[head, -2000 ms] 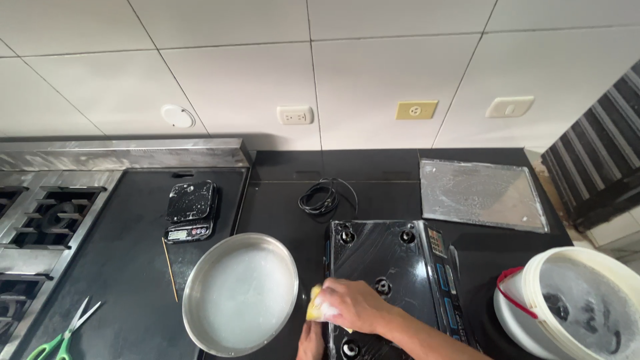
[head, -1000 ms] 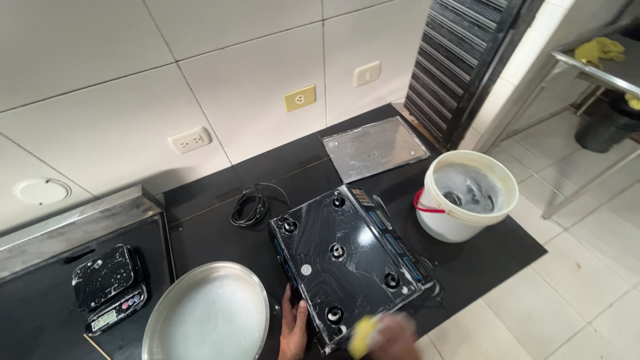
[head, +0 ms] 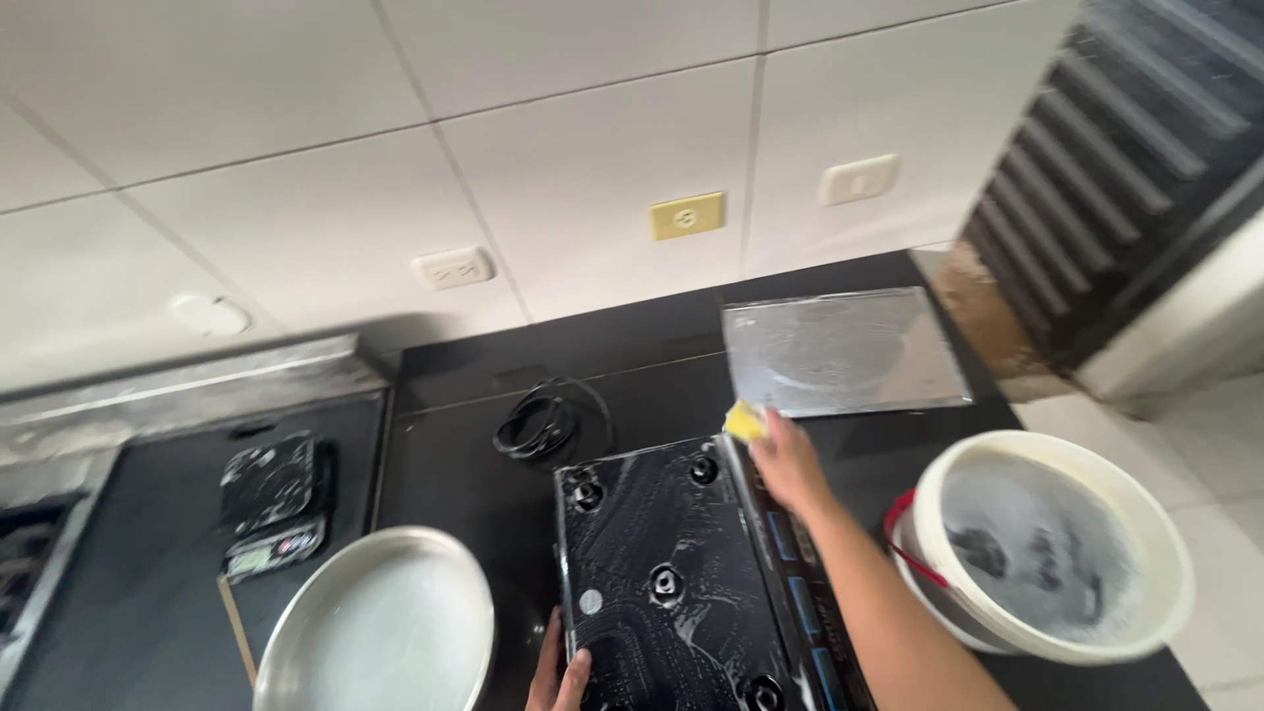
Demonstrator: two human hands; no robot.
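My right hand (head: pixel 787 456) presses a yellow sponge (head: pixel 745 422) against the far right corner of a black appliance body (head: pixel 642 553), seemingly a countertop scale. Suds streak its flat top, which has several round black fittings. On the appliance's left edge rests my left hand (head: pixel 561 676), thumb on top and fingers along the side, partly cut off by the frame. A coiled black cord (head: pixel 538 423) lies behind the appliance. Beyond the sponge is a wet metal plate (head: pixel 844 351).
A round metal pan (head: pixel 380 632) of cloudy water stands left, a white bucket (head: pixel 1047 543) of sudsy water with a red handle right. A small black kitchen scale (head: pixel 272 499), a thin stick (head: pixel 235 622) and a gas stove (head: pixel 39 553) are further left. Tiled wall with outlets (head: pixel 454 268) behind.
My right hand with the sponge has moved from the appliance's near end to its far right corner. My left hand stays at the left edge. The view has swung right, then partly back.
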